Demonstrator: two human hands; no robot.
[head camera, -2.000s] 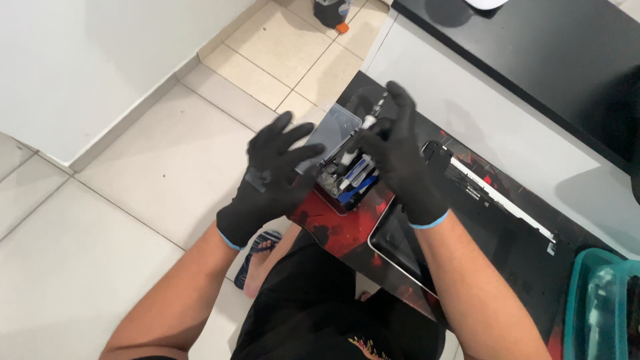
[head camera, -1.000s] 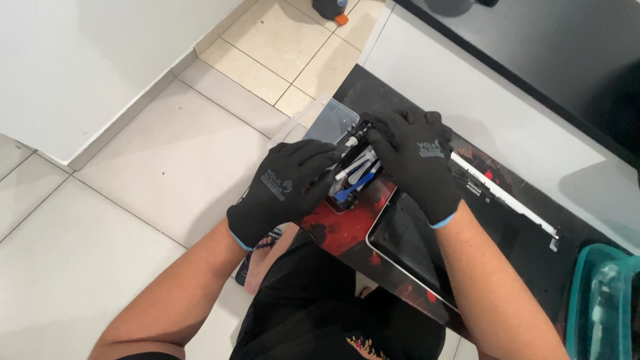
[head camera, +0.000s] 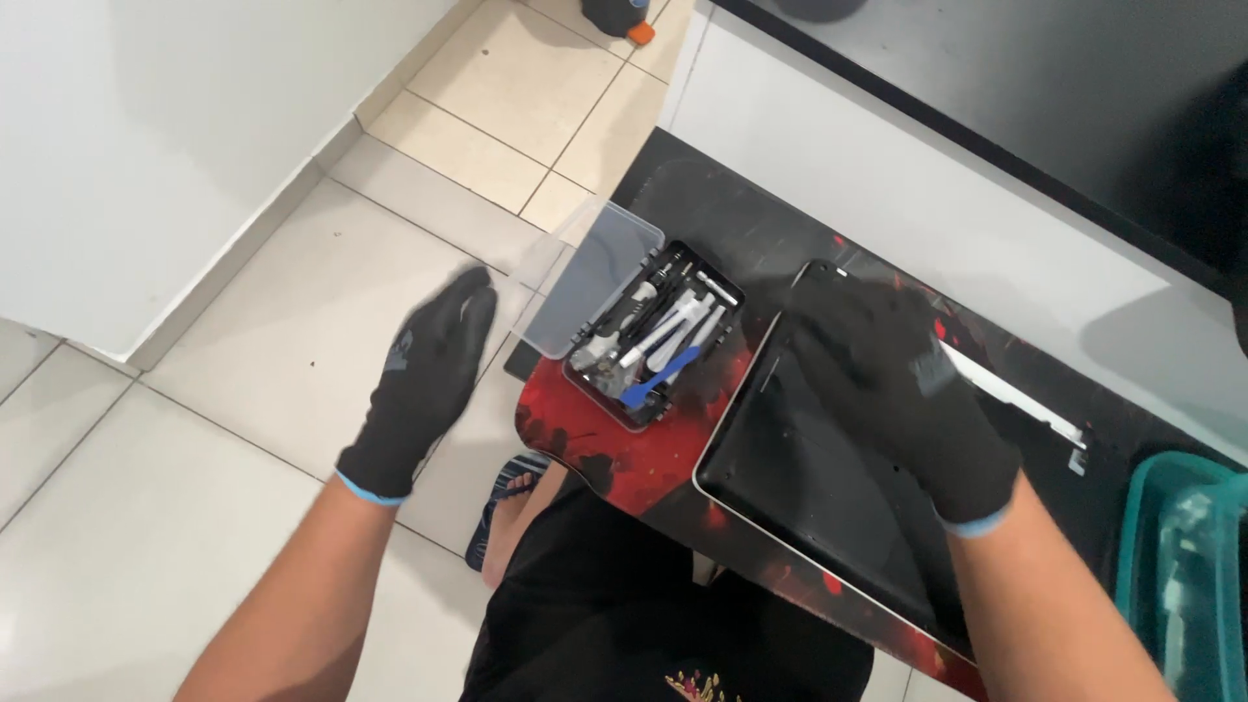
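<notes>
My left hand, in a black work glove, hangs over the floor left of the tool case, touching nothing; its fingers look close together. The small plastic tool case lies with its clear lid folded back. Inside are a blue pry tool, white plastic tools and metal bits. Gloved and blurred, my right hand is over the upper part of a black laptop base with a silvery rim. Its fingertips are hard to make out, and whether it touches the laptop cannot be told.
A black and red mat covers the work surface. Beyond my right hand lies a black part with a white strip. A teal plastic bin stands at the right. Behind is a black countertop; a white wall rises at the left.
Both hands have left the tool case: the left moved off to the left, the right over to the laptop. The slender tool held two seconds ago no longer shows in my hands.
</notes>
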